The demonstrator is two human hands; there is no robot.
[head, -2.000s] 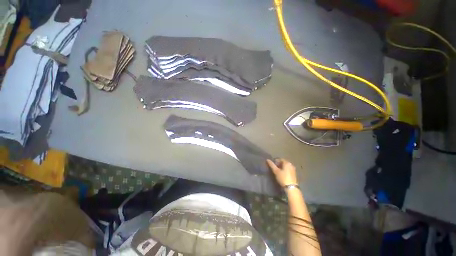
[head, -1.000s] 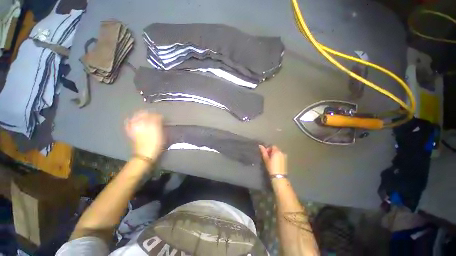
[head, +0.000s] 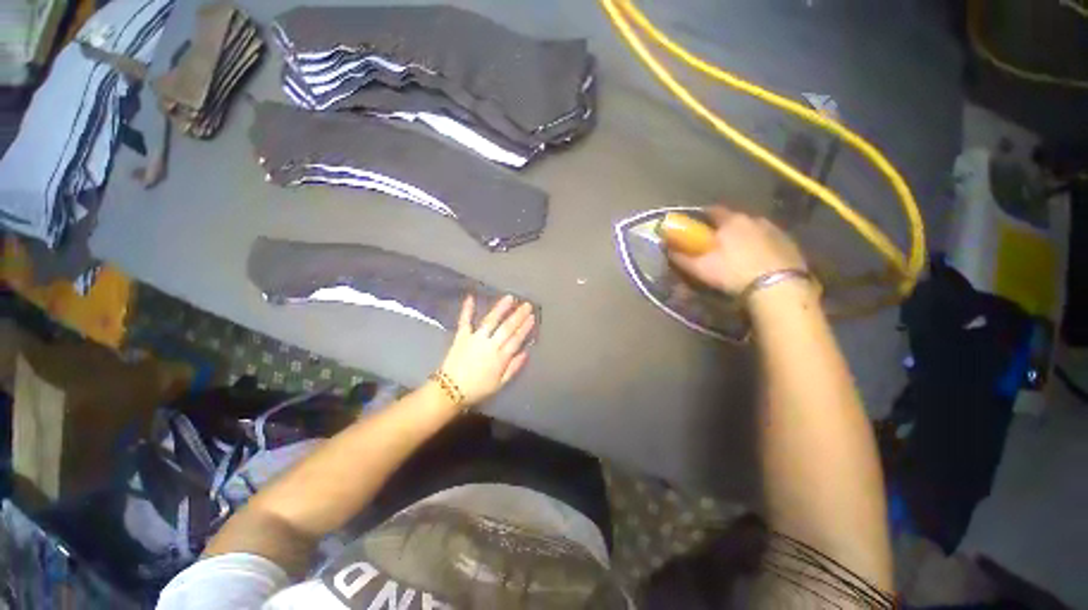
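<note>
A dark grey curved band piece (head: 358, 268) with a white lower edge lies nearest me on the table. My left hand (head: 487, 349) rests flat on its right end, fingers spread. My right hand (head: 742, 253) is closed around the orange-brown handle of the steam iron (head: 650, 265), whose pointed soleplate faces left, right of the band. The hand hides most of the handle. A second band piece (head: 394, 167) lies just behind the first. Behind that is the stack of curved bands (head: 453, 66) with repeated white edges.
A fanned stack of taupe small pieces (head: 212, 72) lies at the back left, beside a large tied bundle (head: 78, 119). A yellow hose (head: 776, 93) loops over the right of the table, across a narrow grey metal object (head: 802, 173). Dark fabric (head: 969, 405) hangs at the right edge.
My left hand has moved from the band's left end to its right end and opened flat. My right hand has let go of the band and taken hold of the iron. The view has shifted.
</note>
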